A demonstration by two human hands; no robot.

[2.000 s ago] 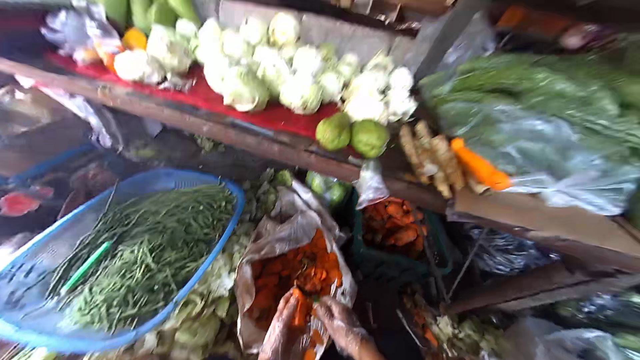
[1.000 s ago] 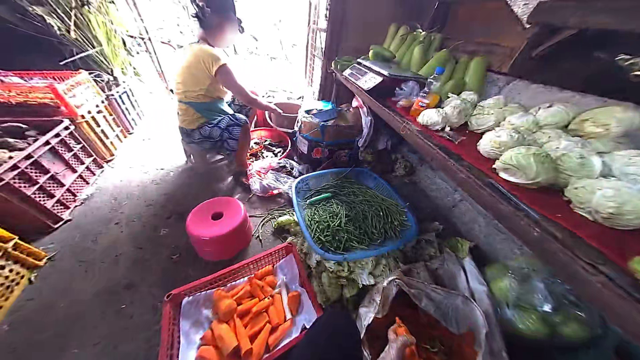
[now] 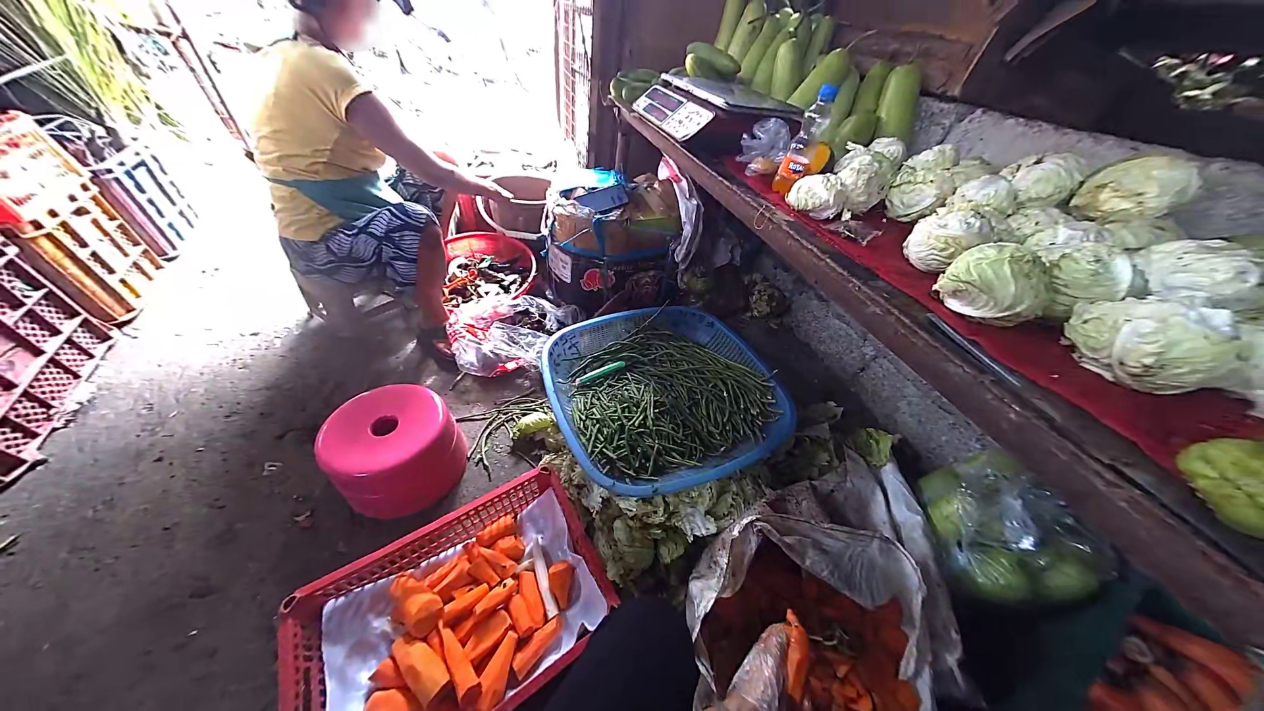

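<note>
At the bottom edge, my left hand [image 3: 756, 679] holds a peeled carrot [image 3: 796, 654], its fingers partly cut off by the frame. The hand is over an open sack [image 3: 894, 558] with orange carrot pieces or peelings inside. My right hand is not in view. Left of the sack, a red plastic crate [image 3: 296, 632] lined with white material holds many peeled carrots [image 3: 459, 632]. Beyond them, a blue plastic basket [image 3: 681, 484] is full of green string beans [image 3: 662, 405], with a green-handled object [image 3: 600, 373] lying on top.
A pink stool [image 3: 390, 444] stands left of the basket. Farther back, a seated person [image 3: 326, 148] reaches toward buckets. A wooden shelf [image 3: 889, 296] at right bears cabbages [image 3: 997, 283], a scale [image 3: 681, 109] and long green gourds. Bagged green vegetables [image 3: 1007, 533] lie below it; crates [image 3: 69, 296] stand at left.
The view has swung widely from the sack and shelf toward the doorway. Two seconds ago both hands were visible at the sack; now only the left one is.
</note>
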